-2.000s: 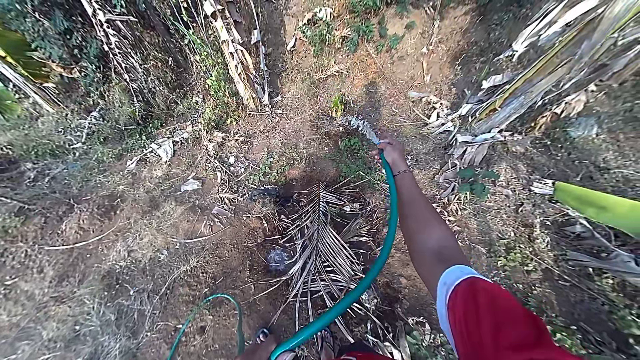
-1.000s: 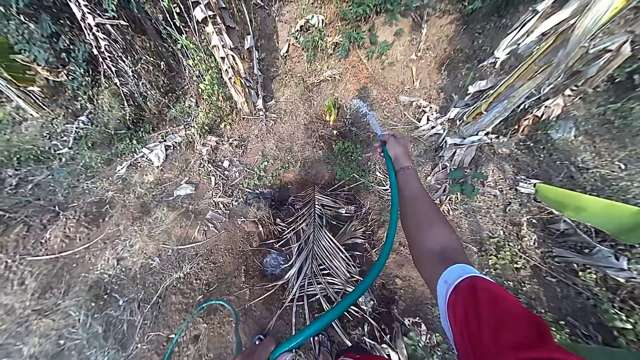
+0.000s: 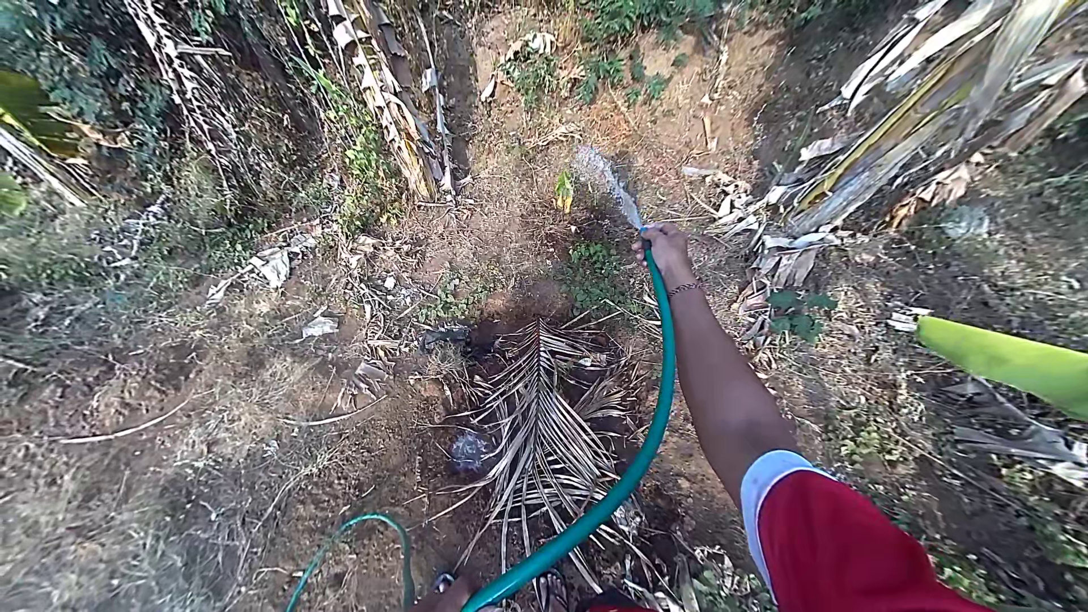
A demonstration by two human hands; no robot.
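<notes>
My right hand (image 3: 665, 253) grips the end of a green garden hose (image 3: 661, 374) at the upper middle right, arm stretched forward. Water (image 3: 619, 189) sprays from the hose end, up and to the left. A small yellow-green plant (image 3: 564, 190) stands just left of the spray. From my right hand the hose curves down to the bottom edge, where my left hand (image 3: 444, 597), mostly cut off by the frame, is closed around it. A thinner-looking loop of green hose (image 3: 374, 517) lies on the ground at lower left.
A dry palm frond (image 3: 537, 408) lies before my sandalled feet (image 3: 552, 588). Dry banana stems stand at the upper left (image 3: 393, 102) and upper right (image 3: 901, 127). A green banana leaf (image 3: 1011, 361) reaches in from the right. Dry grass and leaf litter cover the soil at left.
The water spray has shifted a little about the hose end and now points up-left beside the small plant. Both hands keep their hold on the hose.
</notes>
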